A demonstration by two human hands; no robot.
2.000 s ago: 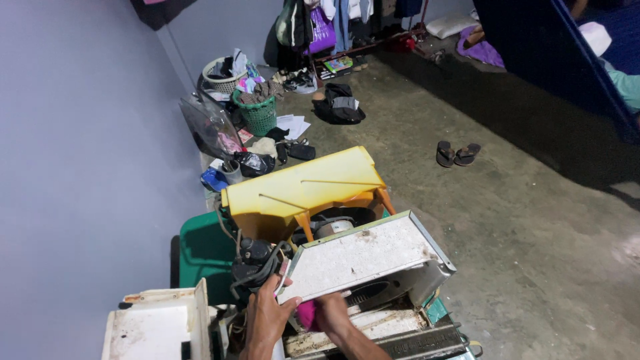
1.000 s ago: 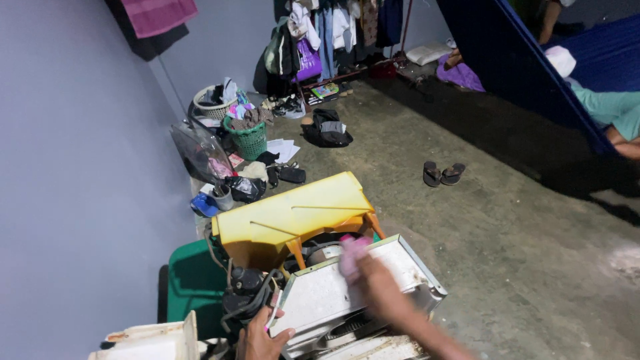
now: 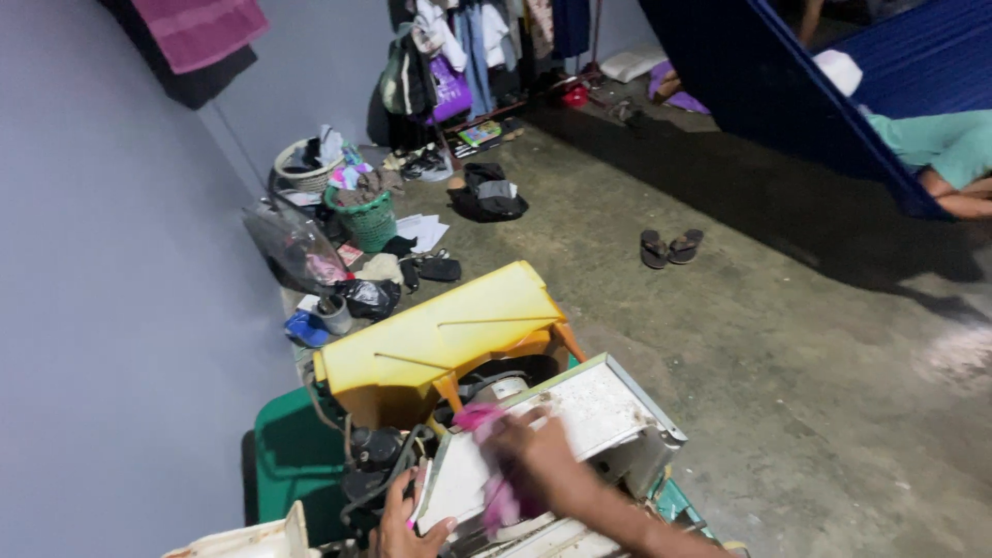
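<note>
My right hand (image 3: 535, 457), blurred, grips a pink cloth (image 3: 508, 500) against the dusty white metal panel (image 3: 593, 411) of an opened appliance. At the panel's lower left edge is my left hand (image 3: 407, 519), thumb and fingers around the edge. Just beyond the panel stands a yellow housing (image 3: 457, 333) with orange legs, and a round motor-like part (image 3: 508, 387) shows between them. A black cylindrical component (image 3: 376, 449) with bent tubes lies left of the panel. The appliance's lower parts are partly hidden by my right forearm.
A green plastic surface (image 3: 298, 457) lies under the parts at left, beside the wall. An off-white plastic piece (image 3: 256, 542) is at bottom left. Farther off are a green laundry basket (image 3: 368, 221), bags, slippers (image 3: 670, 248) and a blue hammock (image 3: 775, 101) with a person in it.
My right hand has moved with the pink cloth from below the panel onto its top face, then toward its left part. My left hand stays at the panel's left edge.
</note>
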